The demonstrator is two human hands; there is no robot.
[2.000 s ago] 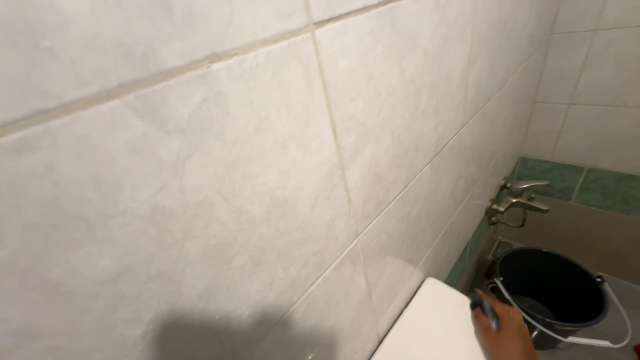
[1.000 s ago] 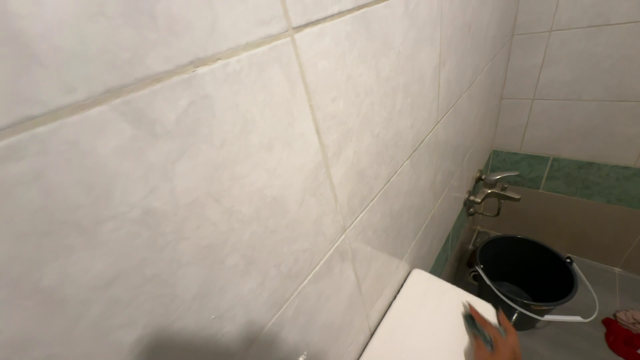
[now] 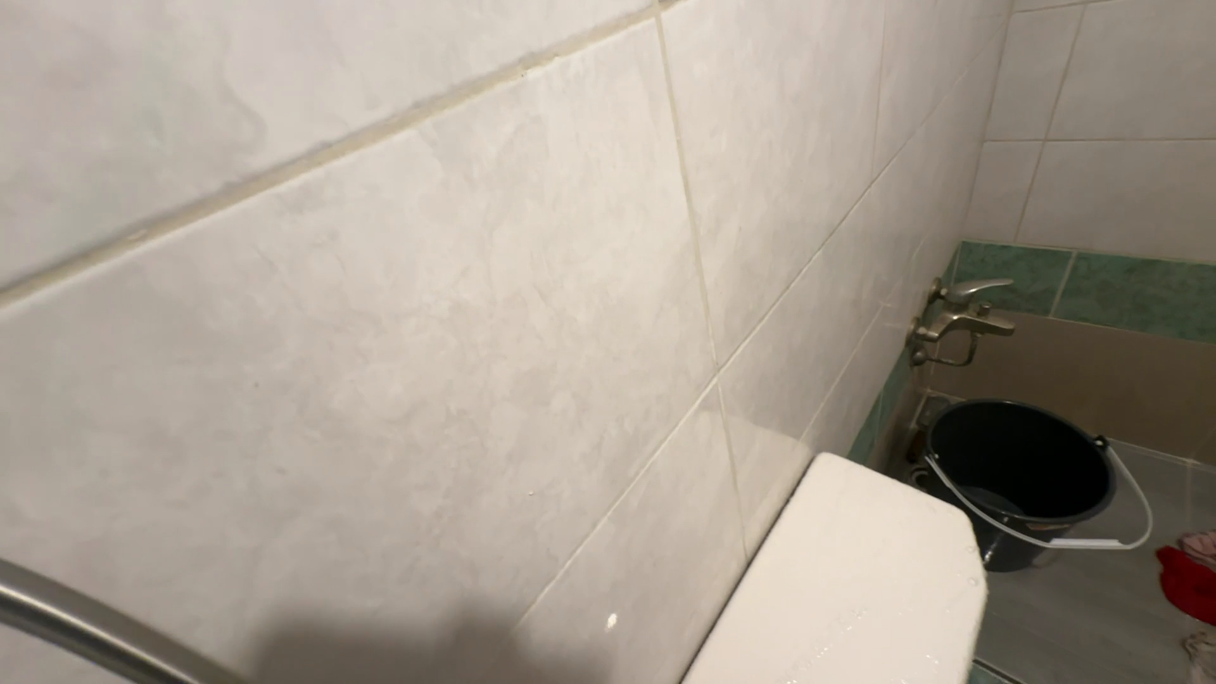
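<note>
Neither my left hand nor my right hand shows in the head view now. Low in the middle right is a white toilet cistern lid [image 3: 855, 579], with water drops on its top, close against the tiled wall [image 3: 456, 380]. A curved metal tube [image 3: 85, 617] crosses the lower left corner; what it belongs to is outside the view. A dark shadow falls on the wall at the bottom.
A black bucket [image 3: 1021, 465] with a white handle stands on the grey floor beyond the lid. Above it a metal mixer tap [image 3: 964, 318] juts from the wall. Red cloth [image 3: 1187, 581] and pinkish cloth lie on the floor at the right edge.
The hand that was on the white lid in the earlier frames has left the view. The metal tube has come into view at the lower left.
</note>
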